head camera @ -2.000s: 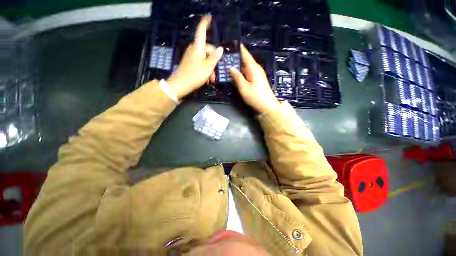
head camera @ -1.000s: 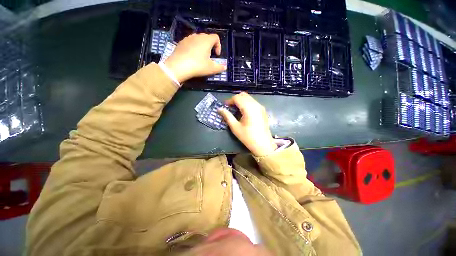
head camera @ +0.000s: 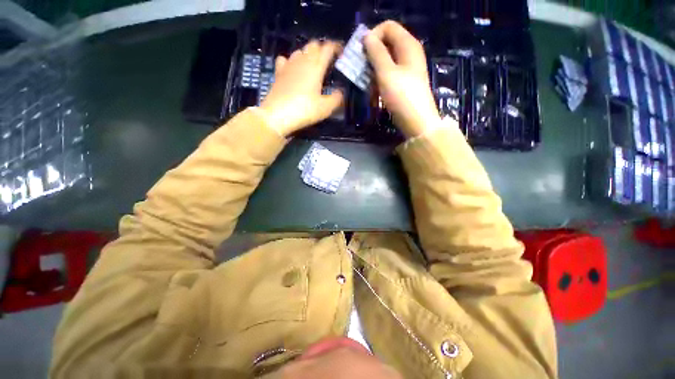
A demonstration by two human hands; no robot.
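Note:
The black housing tray (head camera: 529, 111) lies in front of me. My right hand (head camera: 403, 78) is over its middle and pinches a blue-white keypad (head camera: 354, 61) between thumb and fingers, tilted above the pockets. My left hand (head camera: 302, 89) is over the tray's left part, thumb and fingers apart. Whether a dark housing is between them cannot be told against the dark tray. Seated keypads (head camera: 256, 70) show at the tray's left end, partly behind my left hand. A loose keypad pile (head camera: 324, 169) lies on the bench before the tray's near edge.
The keypad tray (head camera: 640, 111) stands at the right, with a small keypad pile (head camera: 571, 83) beside it. A black flat piece (head camera: 209, 78) lies left of the black tray. Clear blister trays (head camera: 44, 126) are at the far left. A red stool (head camera: 573, 277) is below the bench edge.
My right hand has moved from the loose pile up over the tray with a keypad. My left hand stays over the tray's left part, its fingers now more spread. The whole view has shifted slightly.

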